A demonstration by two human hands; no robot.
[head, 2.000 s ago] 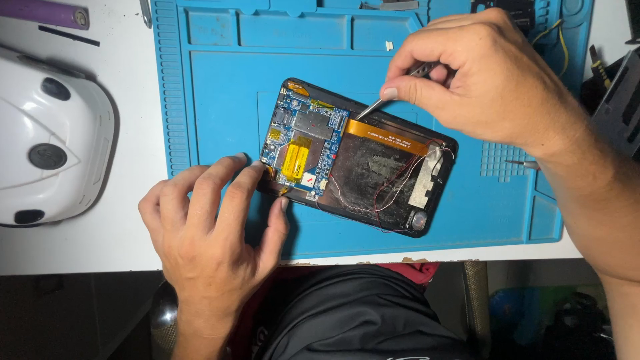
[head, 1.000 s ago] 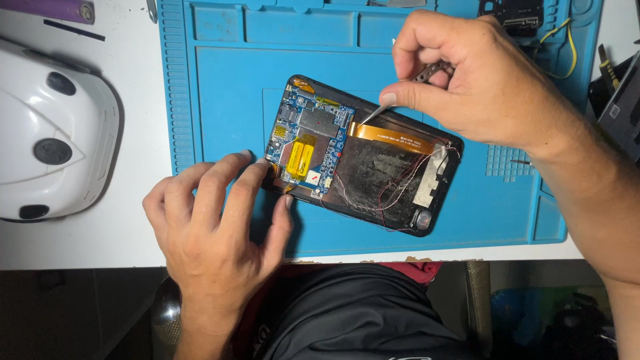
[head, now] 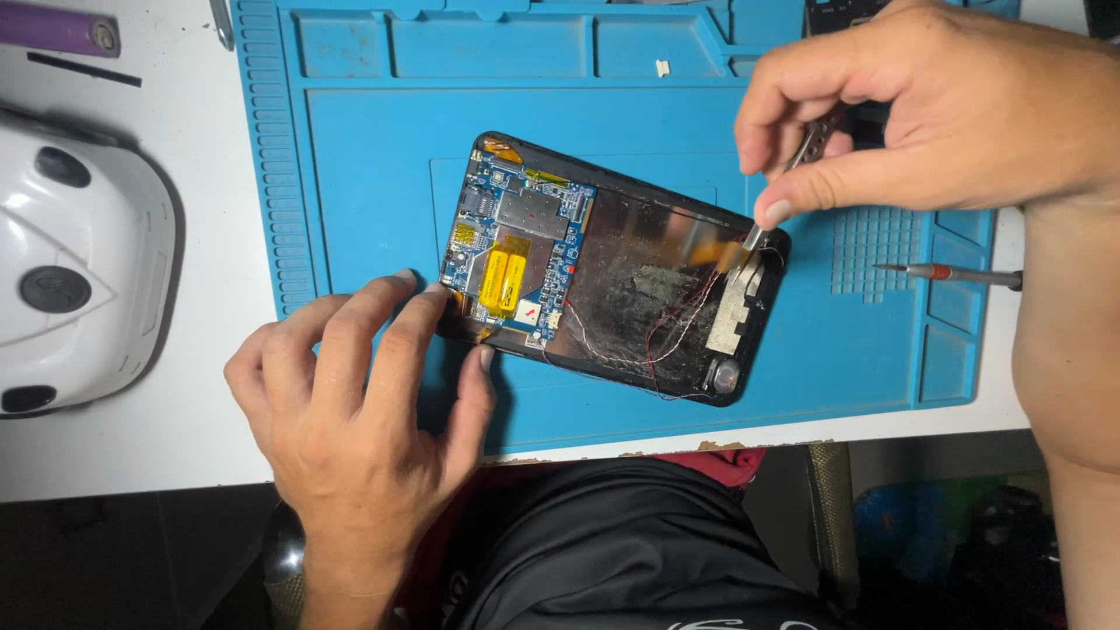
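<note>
An opened tablet (head: 643,271) lies tilted on the blue mat, its blue circuit board (head: 525,245) at the left end. Yellow tape (head: 503,276) covers part of the board. My left hand (head: 367,394) holds the tablet's lower left corner between fingers and thumb. My right hand (head: 910,114) grips metal tweezers (head: 801,157), their lower end over the tablet's upper right corner. Beside their tip is the orange flex cable (head: 722,254), blurred; whether the tips pinch it I cannot tell. Thin red and white wires (head: 652,354) loop over the bare metal, near a round part (head: 724,376).
The blue silicone mat (head: 367,201) has raised compartments along its top and right. A precision screwdriver (head: 949,272) lies on it at the right. A white plastic device (head: 79,271) stands at the left, below a purple cylindrical cell (head: 61,26). A small white piece (head: 662,67) sits in a top tray.
My right hand has moved right with the tweezers, from the board's edge to the tablet's right end. The orange flex cable no longer reaches the board, where it lay before. My left hand stays at the corner.
</note>
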